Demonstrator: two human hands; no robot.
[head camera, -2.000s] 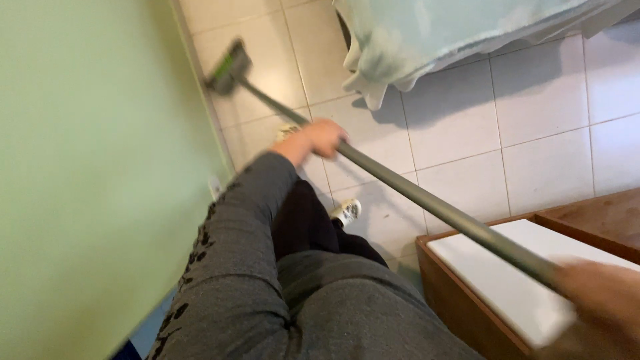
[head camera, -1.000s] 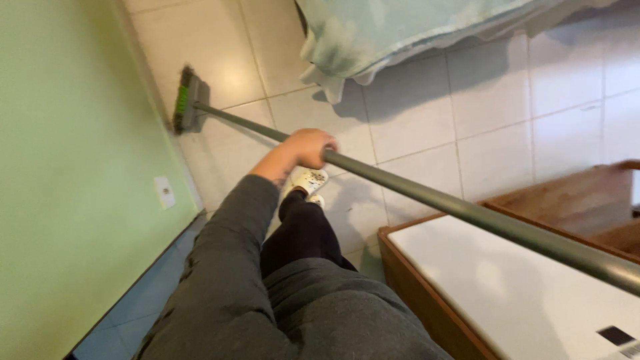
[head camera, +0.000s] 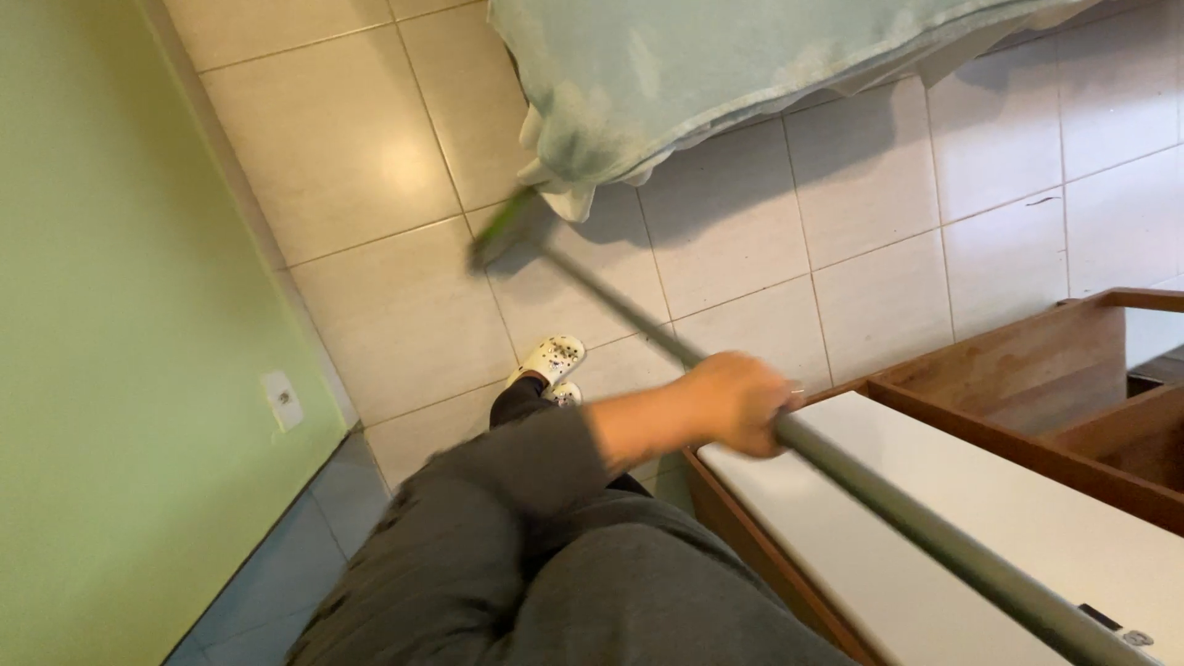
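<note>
My left hand (head camera: 740, 404) is closed around the grey-green handle (head camera: 925, 536) of a broom, near the middle of the view. From there the handle slants up and left to the broom head (head camera: 513, 229), which is blurred and has green on its bristle side. The head is at the tiled floor, just below and left of the hanging corner of a pale blue-green bed cover (head camera: 592, 139). Toward the lower right the handle runs out of view above a white panel. My right hand is out of view.
A green wall (head camera: 120, 324) with a white wall plate (head camera: 282, 400) stands at left, above blue tiles (head camera: 277, 555). Wooden furniture with a white panel (head camera: 888, 499) and open compartments (head camera: 1017, 370) is at right. My white clogs (head camera: 552, 359) are on the floor (head camera: 370, 314).
The broom head has moved away from the wall at left, rightward to the corner of the bed cover. My left hand has moved right with the handle. My right hand, seen two seconds ago, is out of view.
</note>
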